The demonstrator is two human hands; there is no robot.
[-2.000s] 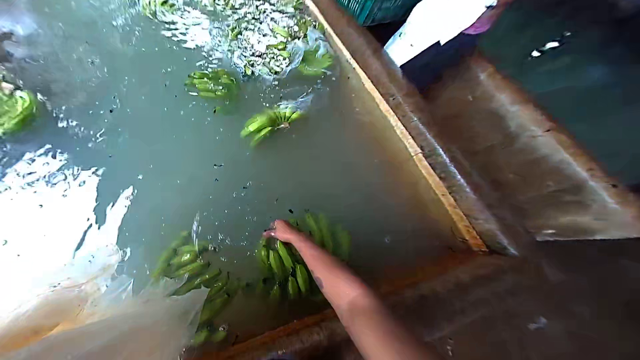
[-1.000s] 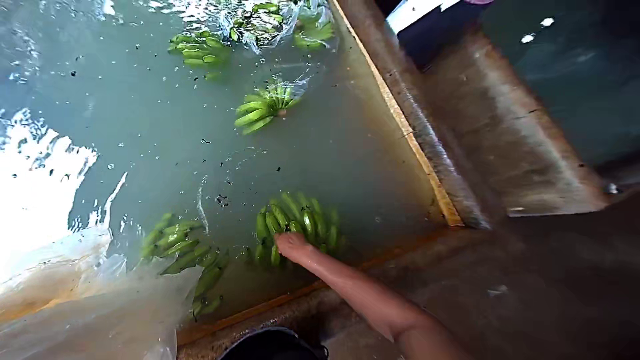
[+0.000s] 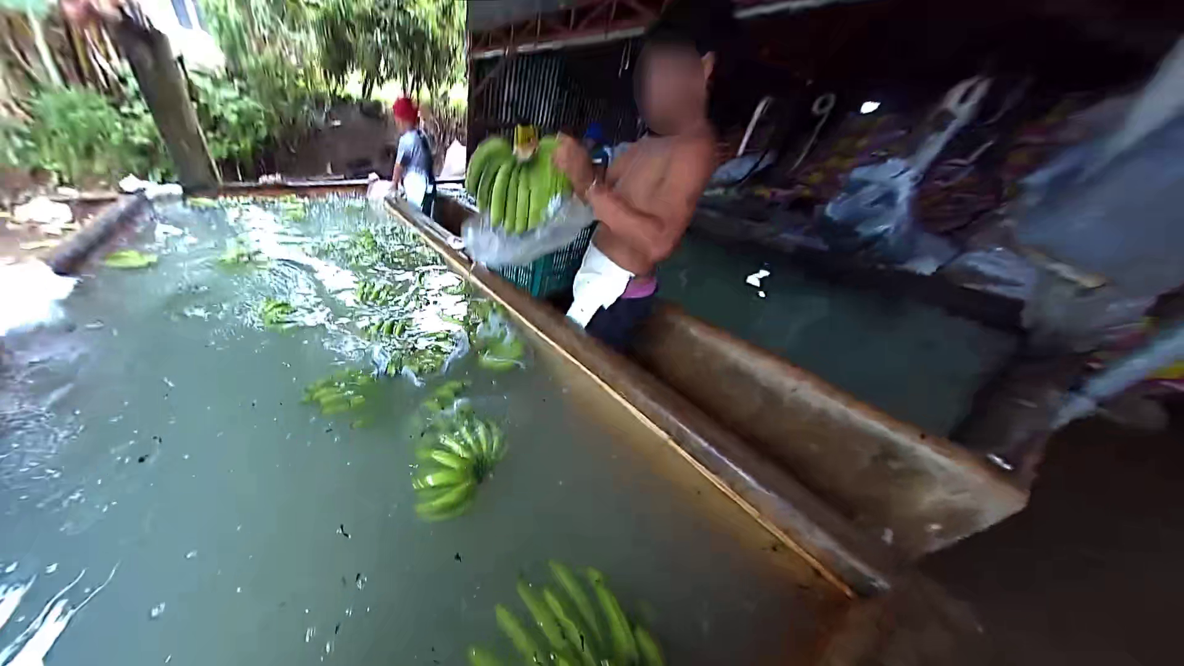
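Note:
Neither of my hands is in the picture now. At the bottom edge a hand of green bananas (image 3: 578,624) lies in the murky water, partly cut off by the frame. Farther out, another banana hand (image 3: 458,467) floats near the middle, with a paler, submerged one (image 3: 338,393) to its upper left. More bunches (image 3: 398,347) cluster beyond, among bright reflections and what looks like clear plastic. Whether either of my hands touches the nearest bananas cannot be seen.
A co-worker (image 3: 647,199) beyond the tank wall (image 3: 684,435) holds up green bananas (image 3: 518,185) with plastic hanging below, beside a green crate (image 3: 546,268). Another person (image 3: 414,157) stands farther back. A second water tank (image 3: 832,324) lies at the right.
The view has swung up and away from the near corner. The hand that touched the nearest bananas in the earlier frames has left the picture, and the co-workers have come into view.

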